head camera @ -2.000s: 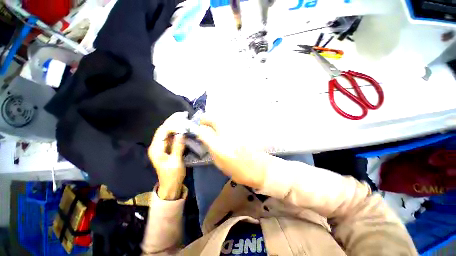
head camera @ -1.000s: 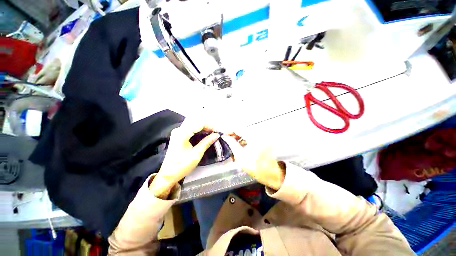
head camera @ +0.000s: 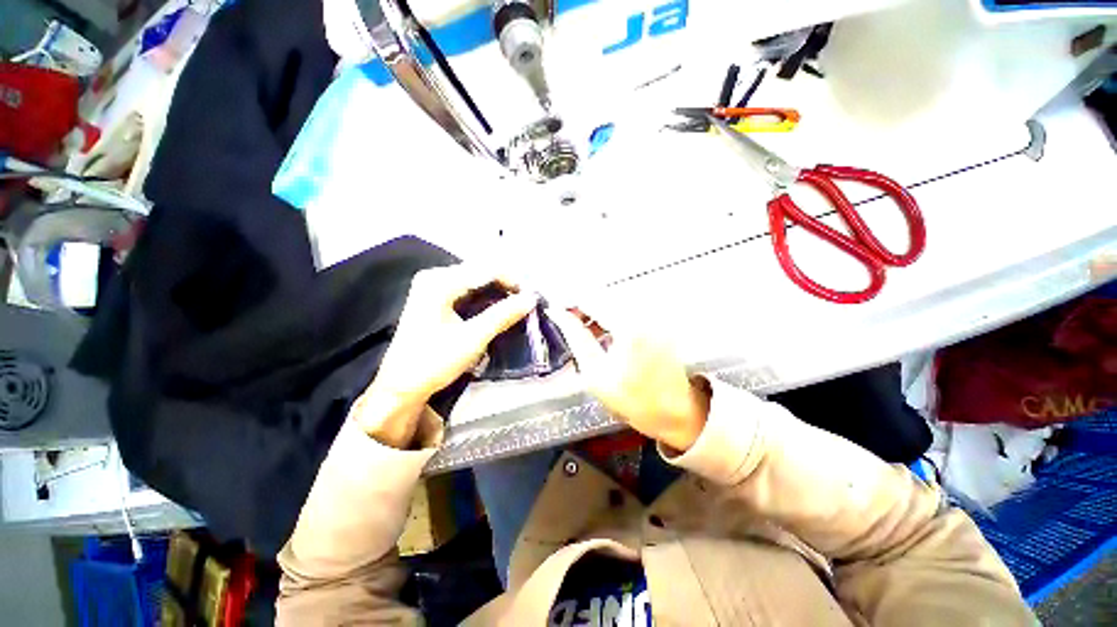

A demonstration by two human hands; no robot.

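The dark garment (head camera: pixel 227 282) lies heaped at the left and hangs over the table edge. The end of its plaid band (head camera: pixel 527 348) is between my hands near the table's front edge. My left hand (head camera: pixel 443 333) grips the band end from the left, thumb and fingertips pinching its upper edge. My right hand (head camera: pixel 631 374) pinches the same end from the right. The fingertips of both hands nearly meet. The fingers hide part of the band. The needle area of the sewing machine (head camera: pixel 545 153) is beyond my hands.
Red-handled shears (head camera: pixel 845 233) and orange-yellow snips (head camera: pixel 753 119) lie on the white table (head camera: pixel 686 306) at the right. A light-blue piece (head camera: pixel 315 147) lies left of the needle. A measuring tape (head camera: pixel 539 431) runs along the front edge. Blue crates (head camera: pixel 1053 496) stand below right.
Since the first frame, the band end has turned flatter into view between my hands near the front edge. In the last second my hands have hardly moved; the view has shifted slightly.
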